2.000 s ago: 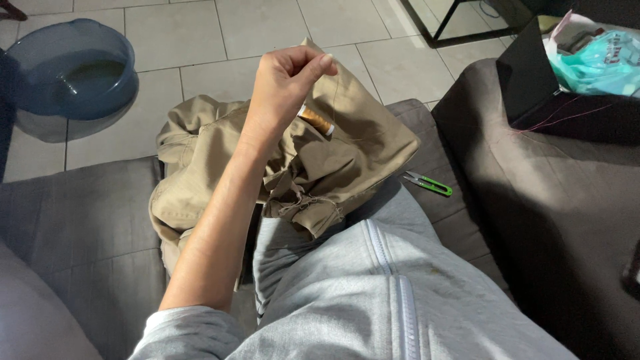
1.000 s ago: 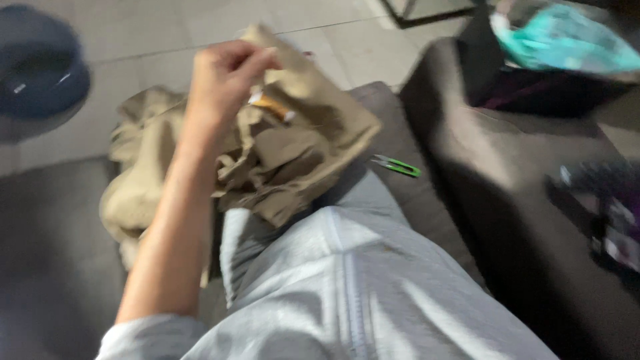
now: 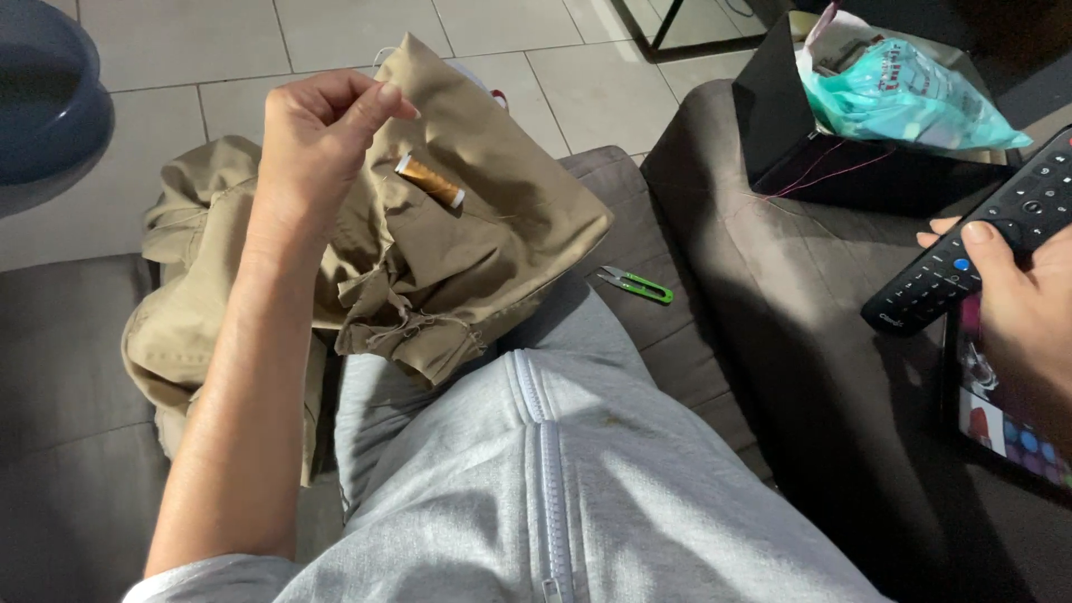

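My left hand is raised above khaki cloth, thumb and forefinger pinched together; whatever is between the fingertips is too small to make out. The cloth lies across my lap, with frayed edges near its middle. A spool of golden-orange thread rests on the cloth, just right of my left wrist. At the right edge my right hand holds a black remote control, thumb on its buttons. Green-handled thread snips lie on the grey seat cushion, right of the cloth.
A dark box with a turquoise plastic bag stands on the sofa arm, pink thread hanging over its side. Below the remote lies a device with a lit screen. A blue basin is on the tiled floor at upper left.
My right hand has come into view at the right, holding the remote control. My left hand stays raised and pinched over the cloth. The view has shifted.
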